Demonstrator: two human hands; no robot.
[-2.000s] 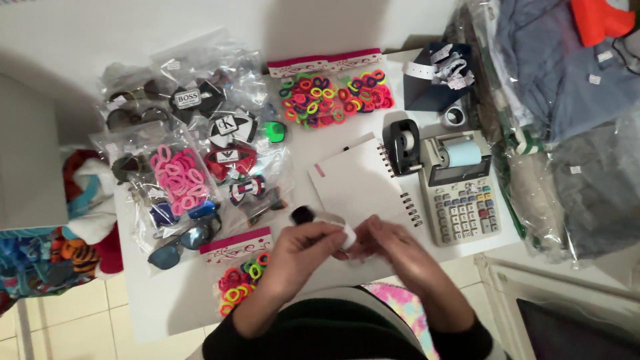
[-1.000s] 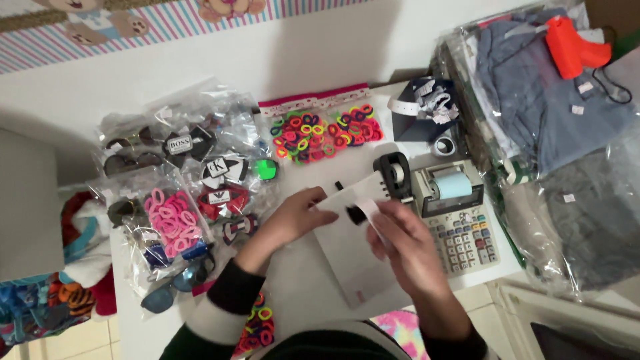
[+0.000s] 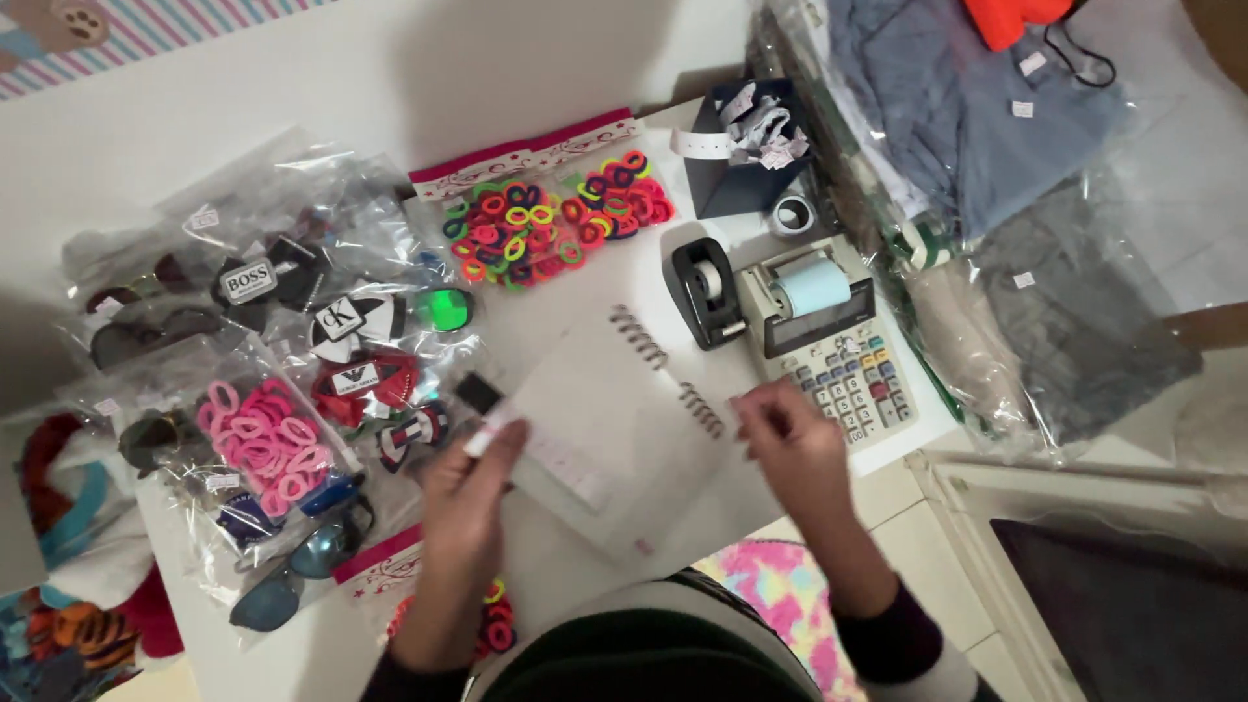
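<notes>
My left hand is closed on a small white item with a black end, held over the left edge of the notebook; its exact kind is unclear. A pale printed strip extends from near my left fingertips across the page. The spiral notebook lies on the table with its coil to the right. My right hand hovers beside the coil, fingertips bunched; whether something small is between them I cannot tell. A black tape dispenser and a printing calculator are just beyond it.
Bagged sunglasses and pink hair ties cover the left side. Packs of coloured hair ties lie at the back, near a dark box of paper scraps and a small roll. Bagged clothes are piled at the right.
My left hand has moved left and now holds the white item with the black end, which was near my right hand a second ago. My hands have moved apart.
</notes>
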